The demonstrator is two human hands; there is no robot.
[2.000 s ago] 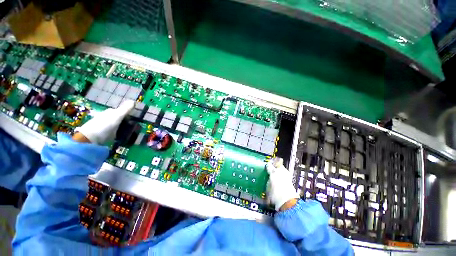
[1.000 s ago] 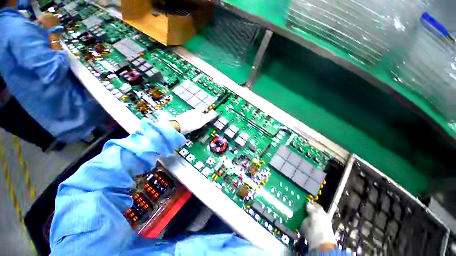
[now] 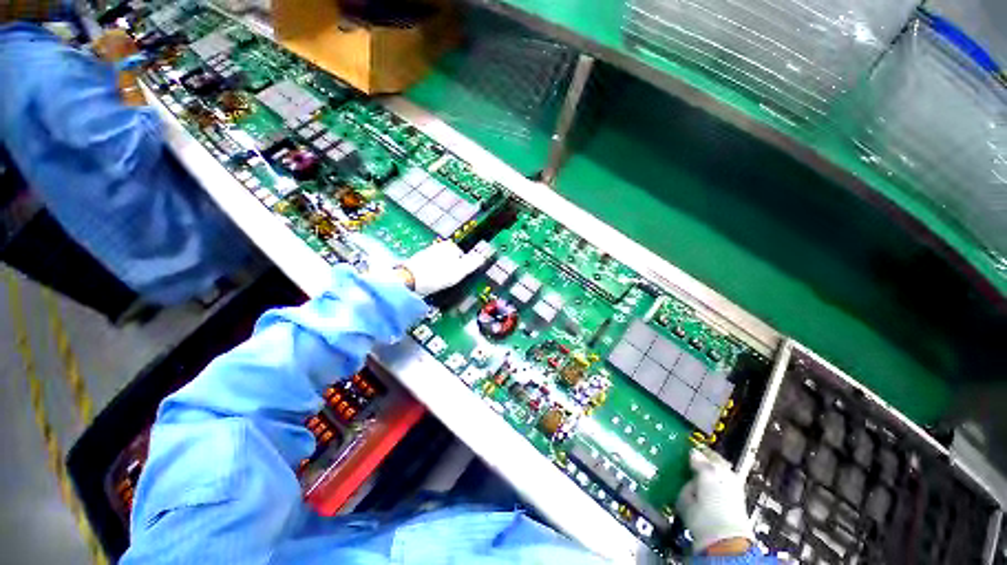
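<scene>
A populated green circuit board (image 3: 591, 331) lies on the conveyor in front of me, with grey block grids and a round dark-red coil. My left hand (image 3: 444, 267), in a white glove, rests on the board's left end with fingers extended. My right hand (image 3: 712, 499), gloved in white, is at the board's right end near the lower corner, its fingertips at the edge. Its exact grip is too blurred to tell. An empty carrier frame (image 3: 764, 403) with dark pockets lies to the right of the board.
More circuit boards (image 3: 293, 155) line the conveyor to the left. A pale metal rail (image 3: 502, 455) runs along the near side. Coil trays (image 3: 351, 397) sit below it. Green shelving (image 3: 707, 248) and a cardboard box (image 3: 370, 55) stand behind. Another person's blue sleeve (image 3: 83, 132) is at upper left.
Since two seconds ago the view has swung left, bringing the other person into sight. In the last second the board under my hands has shifted slightly right, widening a dark gap to its left neighbour.
</scene>
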